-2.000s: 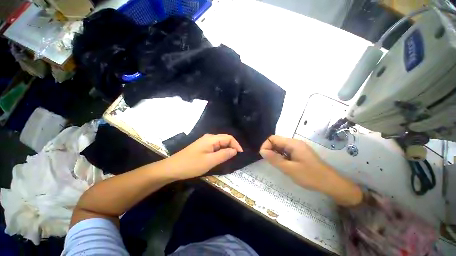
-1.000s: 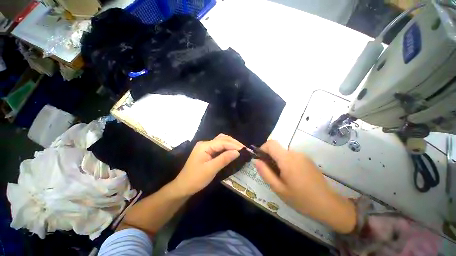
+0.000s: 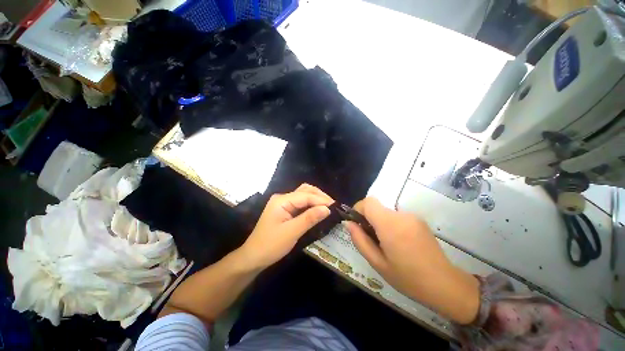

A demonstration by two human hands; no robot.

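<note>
A black garment panel (image 3: 336, 140) with a faint pattern lies over the table's front edge and hangs towards the lap. My left hand (image 3: 291, 223) pinches its edge between thumb and fingers. My right hand (image 3: 401, 250) holds small black thread snips (image 3: 360, 221), whose tips are at the fabric edge beside my left fingertips. Whether the blades are closed is too small to tell.
The cream sewing machine head (image 3: 558, 103) is at the right, its presser foot (image 3: 469, 177) over the bed. Black-handled scissors (image 3: 582, 238) lie on the bed. A black heap (image 3: 199, 68) lies before a blue basket (image 3: 236, 12). White cloth (image 3: 92, 253) is low at left.
Two seconds ago my hands were apart along the black edge. My right hand has moved left and the snips' tips now show at my left fingertips. The panel's lower part has dropped off the table edge.
</note>
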